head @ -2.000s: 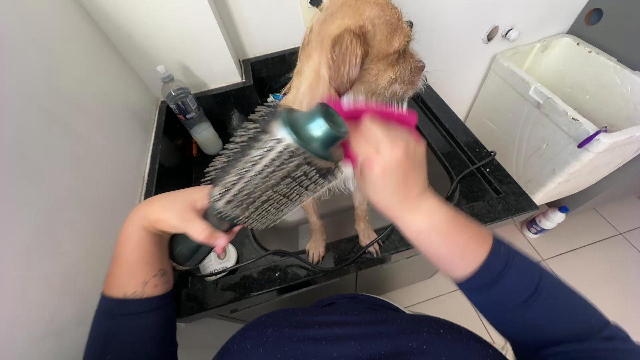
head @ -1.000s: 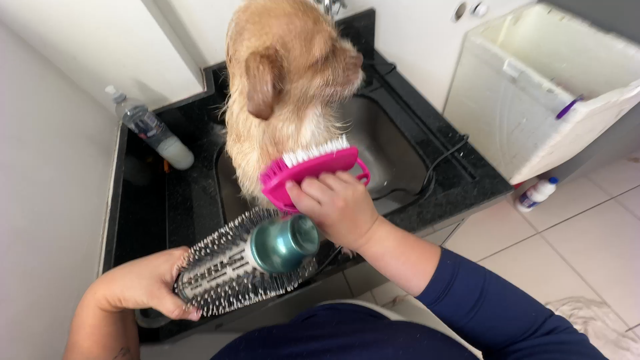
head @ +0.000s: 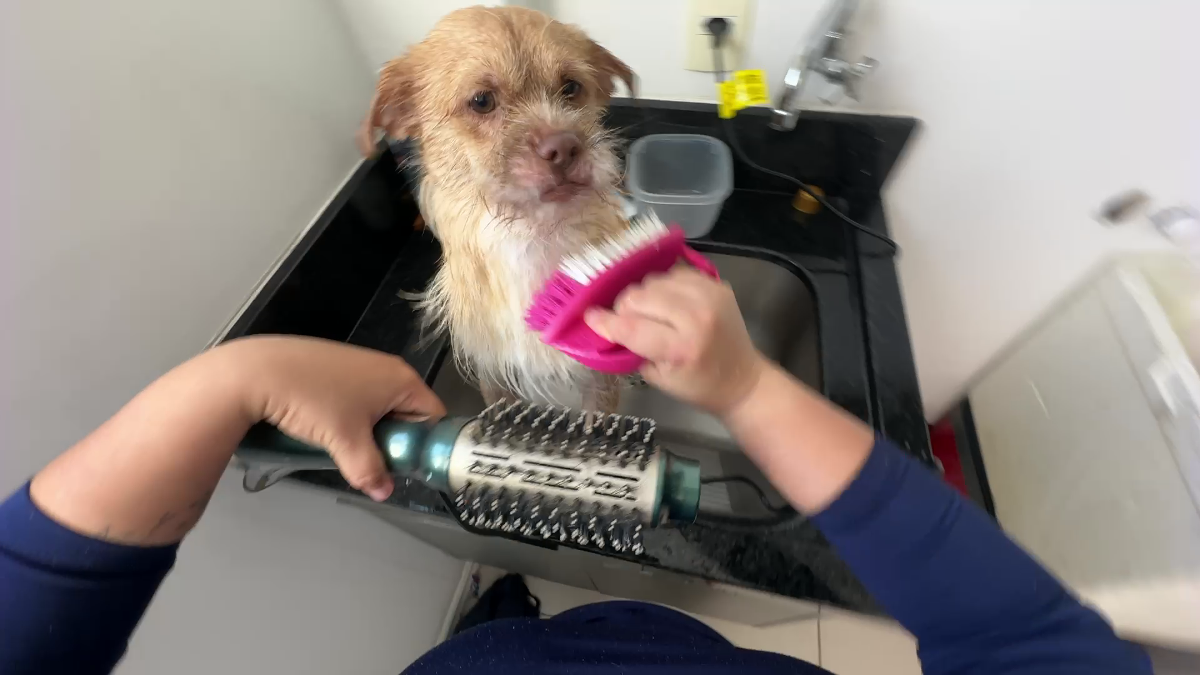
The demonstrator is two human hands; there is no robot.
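A damp tan dog with a white chest faces me, its front legs down in the steel sink. My left hand grips the green handle of a hot-air styling brush, which lies level across my view, below the dog's chest, bristles up and down. My right hand is closed on a pink plastic grooming brush with white bristles along its upper side. That brush is held at the right side of the dog's chest; whether it touches the fur I cannot tell.
Behind the sink stand a clear plastic tub and a chrome faucet. A black cord with a yellow tag runs from a wall outlet over the black stone counter. At the right is a large white bin.
The dog's head has turned from facing right to facing me. The styling brush has swung so that its tip points right. My view has shifted, bringing the outlet and tub into sight.
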